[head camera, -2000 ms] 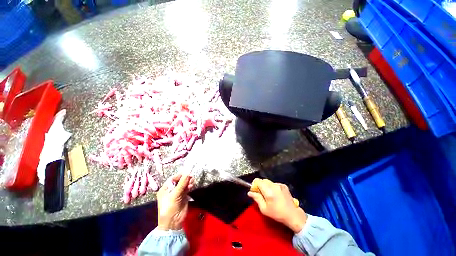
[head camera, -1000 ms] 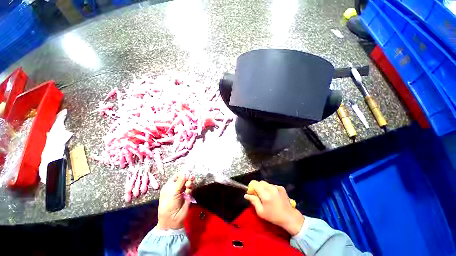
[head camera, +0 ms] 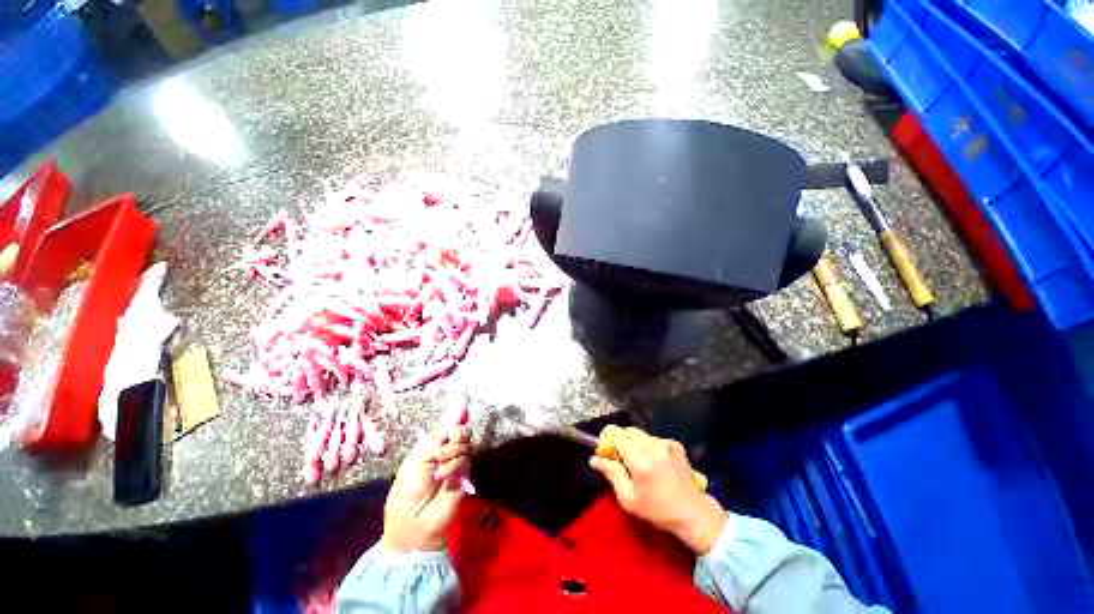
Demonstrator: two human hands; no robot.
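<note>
My left hand (head camera: 425,486) is near the bench's front edge and holds a small pink moulded piece (head camera: 461,415), which sticks up from the fingertips. My right hand (head camera: 657,482) is to its right and grips the yellowish handle of a trimming knife (head camera: 609,449). The knife's narrow blade points left toward my left hand; its tip is blurred, and I cannot tell whether it touches the piece. A loose pile of pink pieces (head camera: 372,288) lies on the bench ahead of my left hand. Several pink pieces lie side by side at the pile's near end.
A black hooded object (head camera: 681,206) stands right of the pile. Wooden-handled tools (head camera: 906,266) lie beyond it. Blue crates (head camera: 978,132) are at the right and below the bench. Red trays (head camera: 86,324), a white cloth (head camera: 139,332), a phone (head camera: 138,441) and cardboard (head camera: 194,391) lie left.
The pink piece in my left hand now points up above the fingertips; a second ago its pink end showed below them. My right hand keeps the knife in nearly the same place.
</note>
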